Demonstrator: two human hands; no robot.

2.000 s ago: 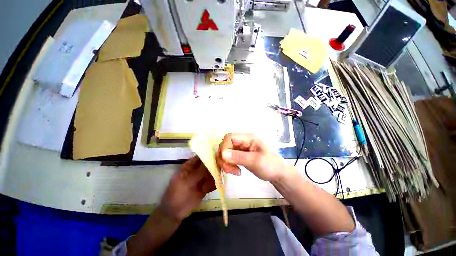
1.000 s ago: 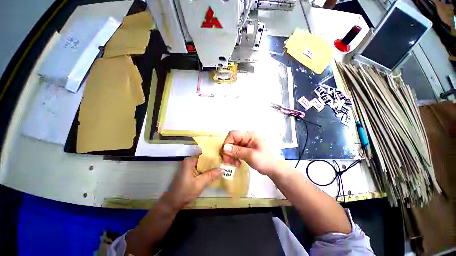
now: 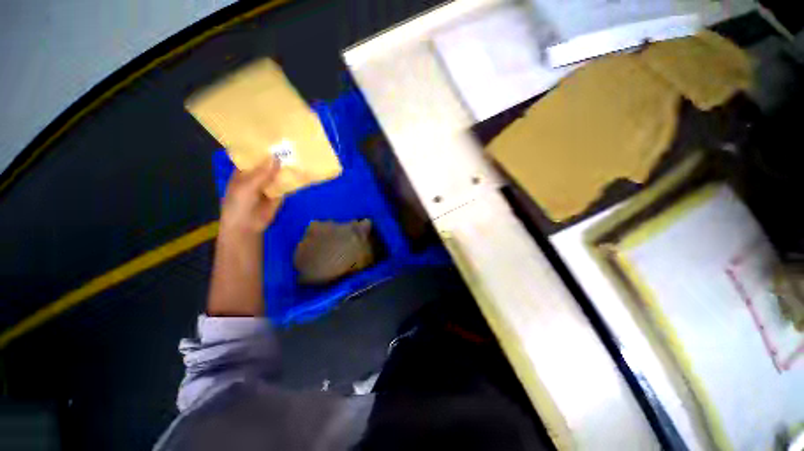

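My left hand [image 3: 251,195] holds a tan cut piece [image 3: 264,119] by its lower edge, over the blue plastic crate [image 3: 280,280] on the floor. A small white label with dark marks [image 3: 283,153] lies on the piece near my fingertips. Inside the crate lies a stack of tan-grey pieces [image 3: 333,251]. The held piece is slightly blurred. My right hand is not in view.
The pale machine table [image 3: 423,141] runs diagonally at the right. On it are larger tan pieces [image 3: 591,132], a white packet [image 3: 608,35] and the white template [image 3: 696,291] with yellow tape edges. A yellow floor line [image 3: 115,286] crosses the dark floor.
The view has swung left and down to the floor. My left hand has carried the labelled piece from the table's front to above the crate. My right hand has left the picture.
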